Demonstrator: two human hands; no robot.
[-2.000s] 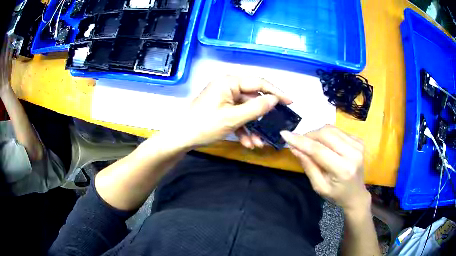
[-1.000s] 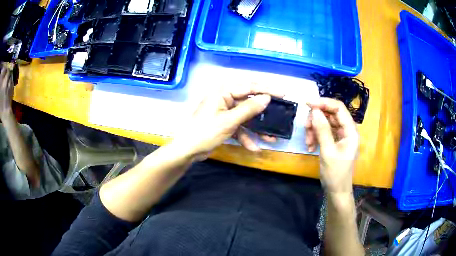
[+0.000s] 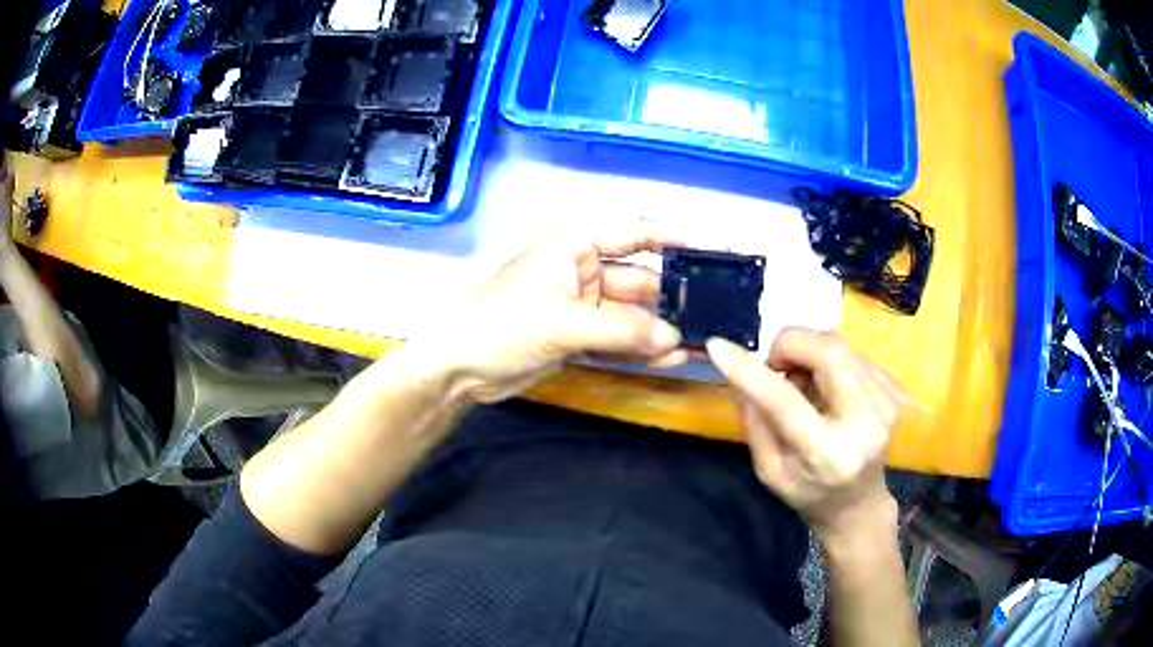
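A square black housing shell [image 3: 714, 301] is held above the near edge of the white work sheet [image 3: 341, 272], its raised rim showing. My left hand [image 3: 556, 310] grips it by its left side, with the thumb at the lower left corner and the fingers at the upper left. My right hand [image 3: 816, 411] has its index fingertip at the shell's lower edge, with the other fingers curled. No separate sealing ring can be made out on the shell. A tangled pile of sealing rings [image 3: 872, 247] lies at the right end of the sheet.
A blue tray [image 3: 465, 152] of housings in rows is at left. A blue supply tray [image 3: 708, 142] beyond the sheet holds a housing [image 3: 623, 20]. A blue tray of cabled units [image 3: 1030, 417] is at far right. Another person's arm [image 3: 51, 329] is at far left.
The shell has turned in my left hand, and the left thumb has moved to its lower corner. My right hand was apart from the shell one second ago and is now at its lower edge.
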